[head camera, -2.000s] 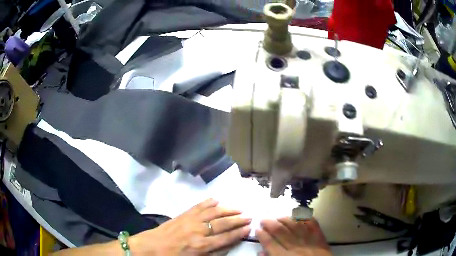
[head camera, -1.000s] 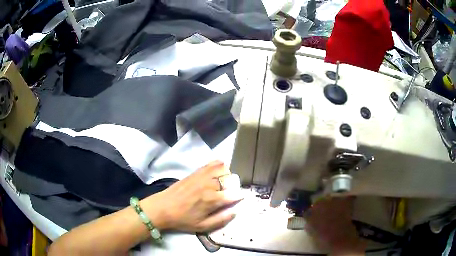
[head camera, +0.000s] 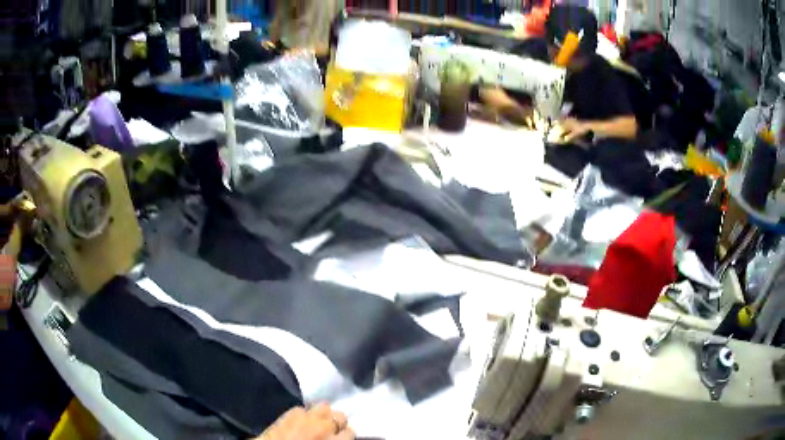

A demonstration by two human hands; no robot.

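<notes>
Grey garment panels (head camera: 293, 305) lie across the left of the white table with near-black panels (head camera: 198, 352) beside them. White inner fabric (head camera: 301, 365) shows between and under the panels. The cream sewing machine (head camera: 654, 378) fills the lower right; its needle area is below the picture's edge. My left hand (head camera: 308, 424) is at the bottom edge, mostly cut off, its back and a ringed finger on the white fabric's near end. Its fingertips are hidden. My right hand is out of the picture.
A second cream machine (head camera: 82, 210) stands at left, with part of another person's hand at the edge. A grey fabric heap (head camera: 379, 193) and red cloth (head camera: 635, 266) lie behind my machine. Another person (head camera: 594, 94) works at a machine at the back. A yellow bin (head camera: 76, 424) is below left.
The view has tilted up, so the machine and fabric appear lower and more of the workshop shows. My left hand is now mostly cut off; my right hand has left the picture.
</notes>
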